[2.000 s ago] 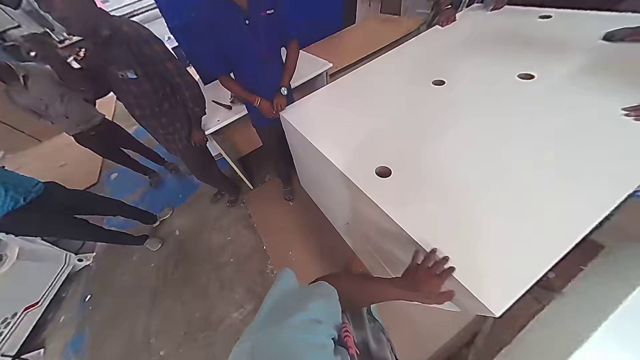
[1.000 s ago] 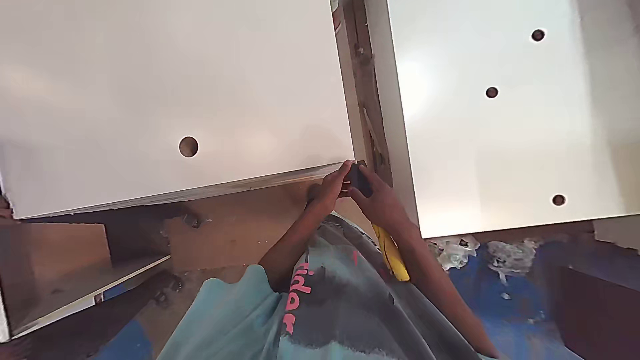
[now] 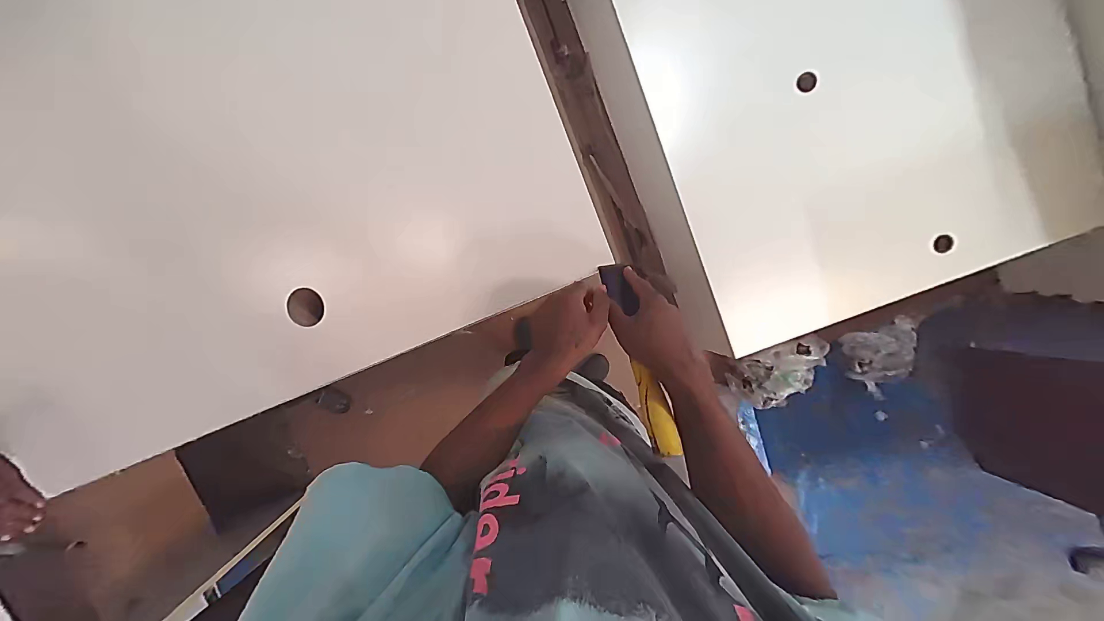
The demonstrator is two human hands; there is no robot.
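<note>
A large white panel (image 3: 414, 172) with a round hole fills the left of the view. At its near right corner my right hand (image 3: 655, 332) grips a small dark block (image 3: 619, 289), its thumb along the block's side. My left hand (image 3: 569, 323) is beside it at the panel's near edge, fingers curled and close to the block; whether it holds anything is hidden. A yellow object (image 3: 657, 410) lies partly behind my right forearm.
A second white panel (image 3: 845, 155) with round holes stands to the right, across a narrow gap with brown wood (image 3: 595, 129). Crumpled clear plastic (image 3: 875, 349) lies below it near a blue floor patch (image 3: 862, 440). Another person's hand or foot (image 3: 15, 500) shows at far left.
Two seconds ago one hand lay flat on a white panel's corner; now both hands are together at a corner, with the dark block in my right. The view has swung widely.
</note>
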